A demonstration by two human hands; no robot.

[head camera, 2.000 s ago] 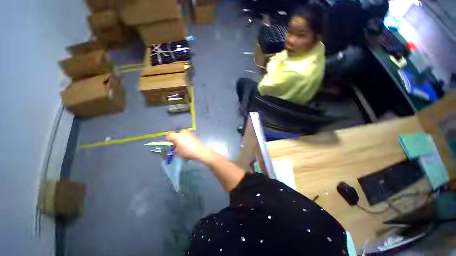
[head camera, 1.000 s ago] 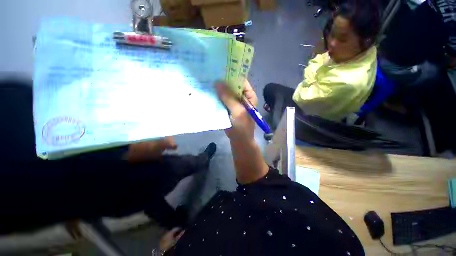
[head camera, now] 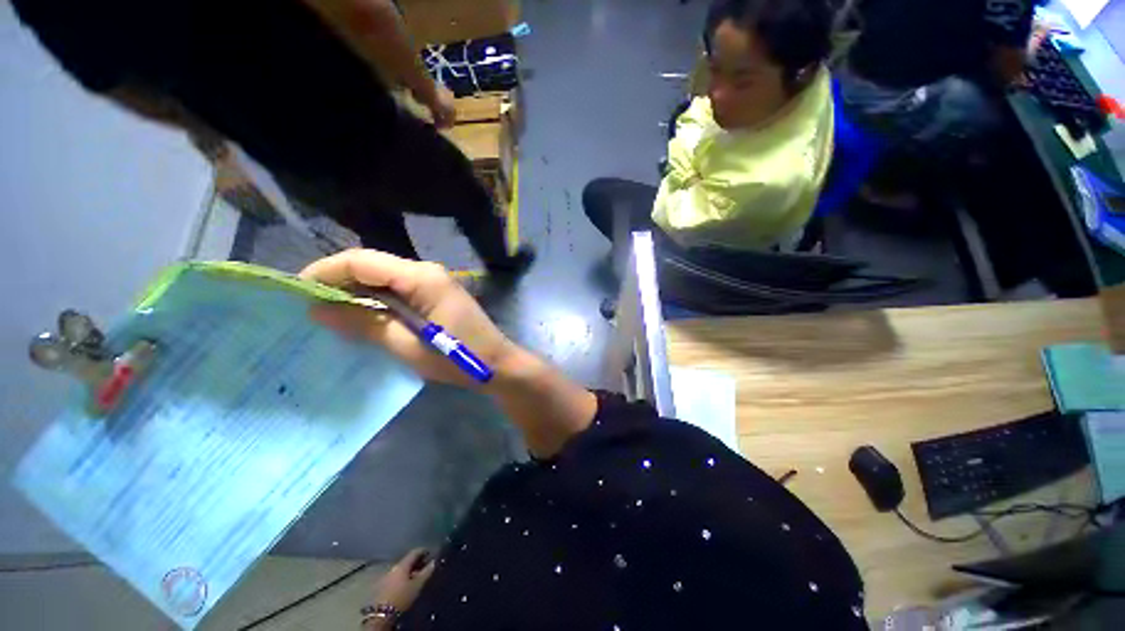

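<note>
My right hand (head camera: 413, 308) grips the upper right edge of a clipped stack of pale blue printed sheets (head camera: 234, 419), with yellow-green sheets behind. The stack hangs tilted at the left, its printed side towards me. A silver bulldog clip (head camera: 93, 358) with a red patch holds its upper left edge. A round stamp mark (head camera: 184, 590) shows at the bottom corner. A blue pen (head camera: 454, 350) is held in the same hand, pointing down-right. My left hand (head camera: 401, 584), with a beaded bracelet, is low at the bottom edge, small and partly cut off; its grip is unclear.
A seated person in yellow (head camera: 746, 166) is ahead. A person in black (head camera: 333, 123) stands at upper left, before cartons (head camera: 481, 130). Another person's dark clothing (head camera: 925, 49) shows at upper right. The right-hand wooden desk (head camera: 790, 351) bears a keyboard (head camera: 993, 460), mouse (head camera: 877, 477) and green papers (head camera: 1086, 377).
The clipped sheets came up close into view, then moved lower left and tilted. The person in black has moved from the near left to the upper left. The pen stays in my right hand.
</note>
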